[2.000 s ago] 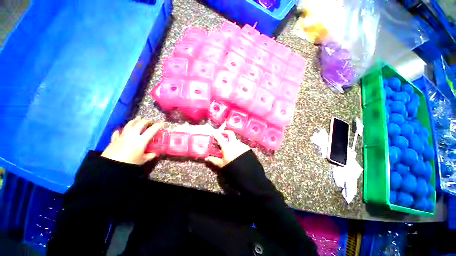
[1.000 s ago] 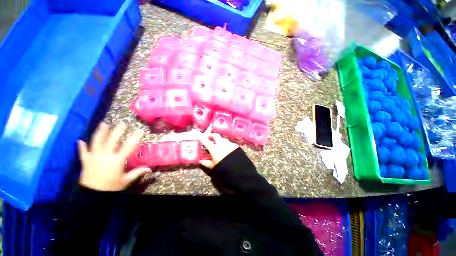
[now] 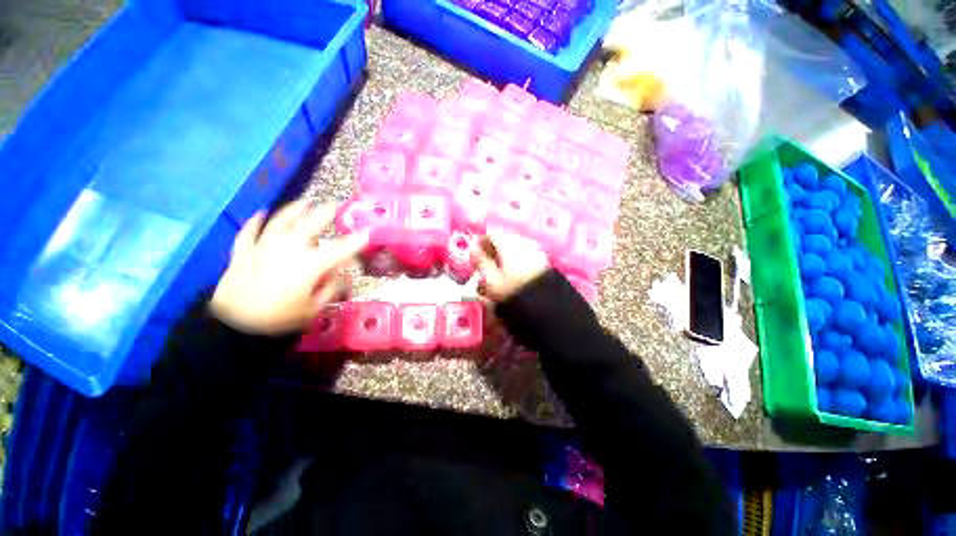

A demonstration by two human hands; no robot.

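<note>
A short straight row of translucent pink cubes [image 3: 419,326] lies on the speckled bench near its front edge; its left end is partly under my left hand. My left hand [image 3: 278,274] is above the row's left end, fingers spread, holding nothing. My right hand [image 3: 509,262] is at the lower front of the large block of pink cubes [image 3: 516,199], its fingertips at a cube there. The hand covers part of that cube, so I cannot tell if it grips it. White material [image 3: 409,289] lies between the block and the row.
A large blue tray [image 3: 157,136] stands at the left. A blue tray of purple cubes [image 3: 529,21] is at the back. A phone [image 3: 707,296] lies on crumpled white paper [image 3: 731,369]. A green crate [image 3: 773,304] of blue balls [image 3: 844,304] and clear bags [image 3: 723,63] are at the right.
My right hand has left the row's right end and moved up to the large block. My left hand has moved up and right, still spread. The row now lies unheld.
</note>
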